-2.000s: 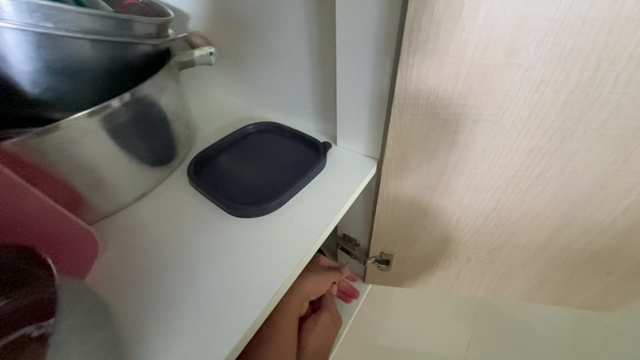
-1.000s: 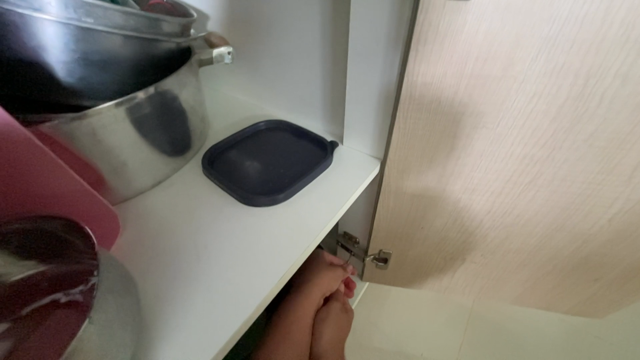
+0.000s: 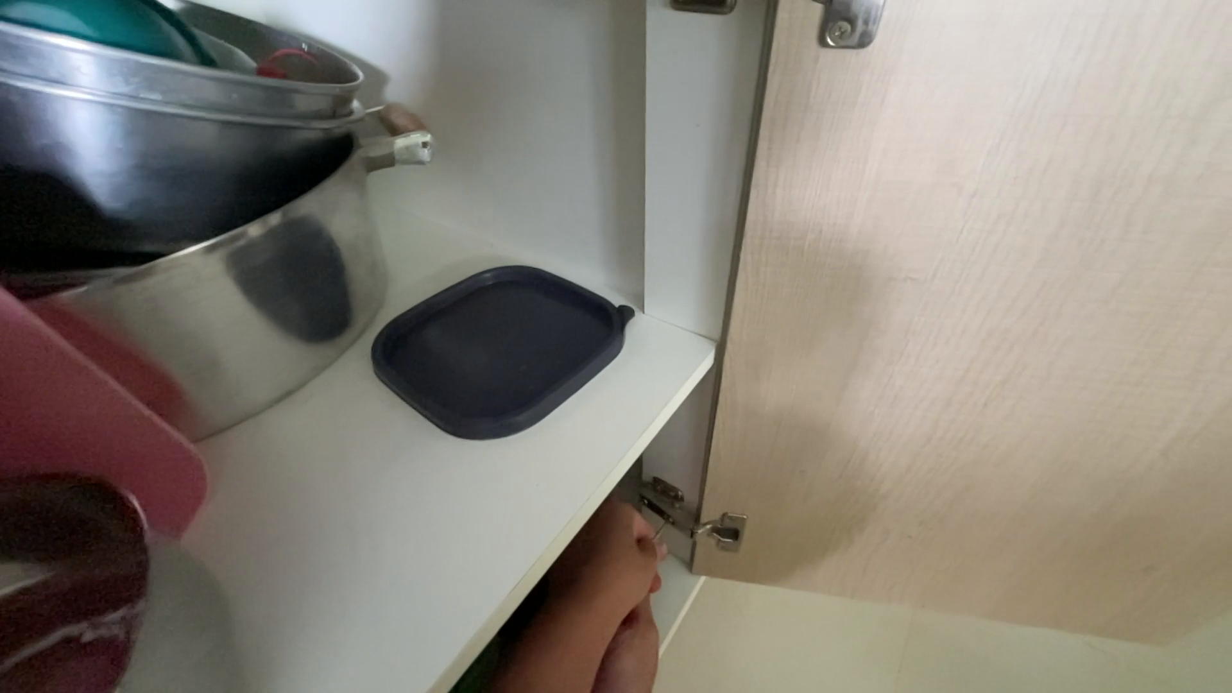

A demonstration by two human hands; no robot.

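Below the front edge of the white cabinet shelf (image 3: 404,539), both my hands are close together beside the lower metal cabinet hinge (image 3: 717,531). My left hand (image 3: 626,544) has its fingers bent near the hinge arm; a thin metallic piece shows at the fingertips, but whether it is held or part of the hinge I cannot tell. My right hand (image 3: 654,577) is mostly hidden behind the left, with only some finger and the forearm below showing. The hinge joins the cabinet side to the open wood-grain door (image 3: 962,318).
On the shelf lie a dark rectangular plastic lid (image 3: 505,351), a large metal pot (image 3: 298,308) with metal bowls (image 3: 173,144) stacked in it, a pink board-like item (image 3: 87,414) and a dark red shiny bowl-like item (image 3: 63,587). An upper hinge (image 3: 847,24) is on the door.
The view has shifted slightly, bringing the upper hinge into sight. My hands stay by the lower hinge, with fewer fingertips showing than two seconds ago.
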